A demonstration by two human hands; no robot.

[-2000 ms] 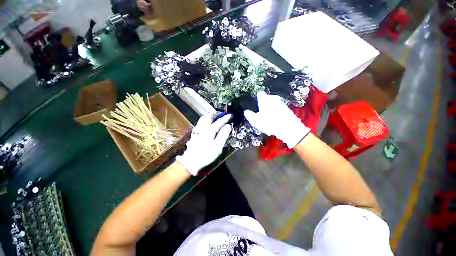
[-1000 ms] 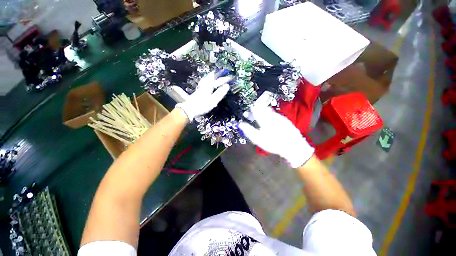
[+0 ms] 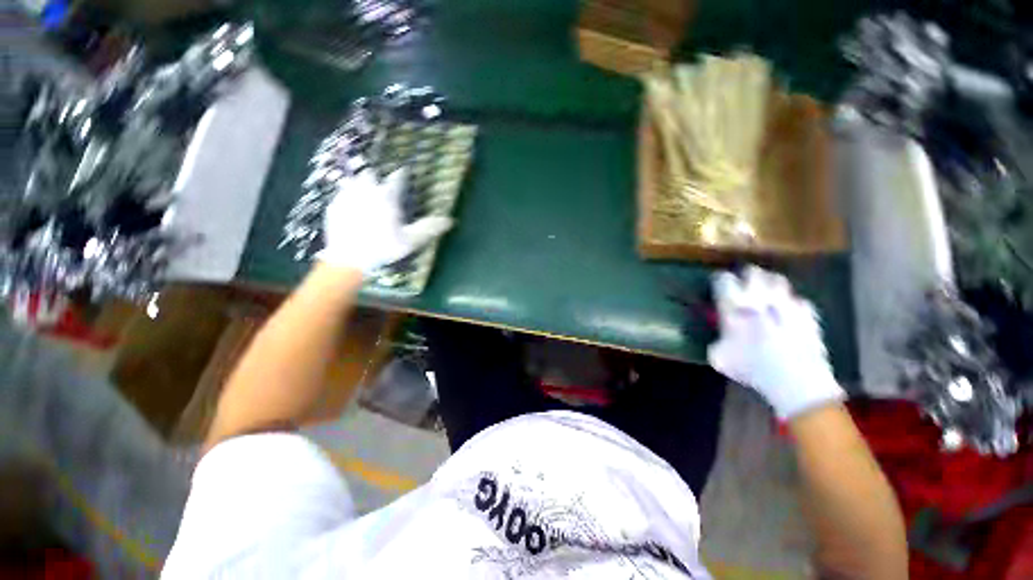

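Observation:
My left hand (image 3: 368,221), in a white glove, is palm down over the stacked boards (image 3: 442,170), fingers and thumb spread. Silver-black parts with ring-like ends (image 3: 340,147) lie along the stack's left side. My right hand (image 3: 770,334), also gloved, is low over the bench edge, just below the open tie carton (image 3: 810,181). A small dark and red thing, possibly the nippers, shows at its fingertips; blur hides whether it is gripped. Pale yellow ties (image 3: 719,136) fan out of the carton.
White side trays stand at left (image 3: 232,170) and right (image 3: 895,249), heaped with silver-black bunches (image 3: 963,374). A smaller brown carton (image 3: 634,34) is behind the ties. The green bench's front edge (image 3: 544,332) runs before me; red plastic shows at lower right.
The view has swung left to face the bench. Both hands have left the bunches in the tray; my left is now at the stacked boards, my right below the tie carton.

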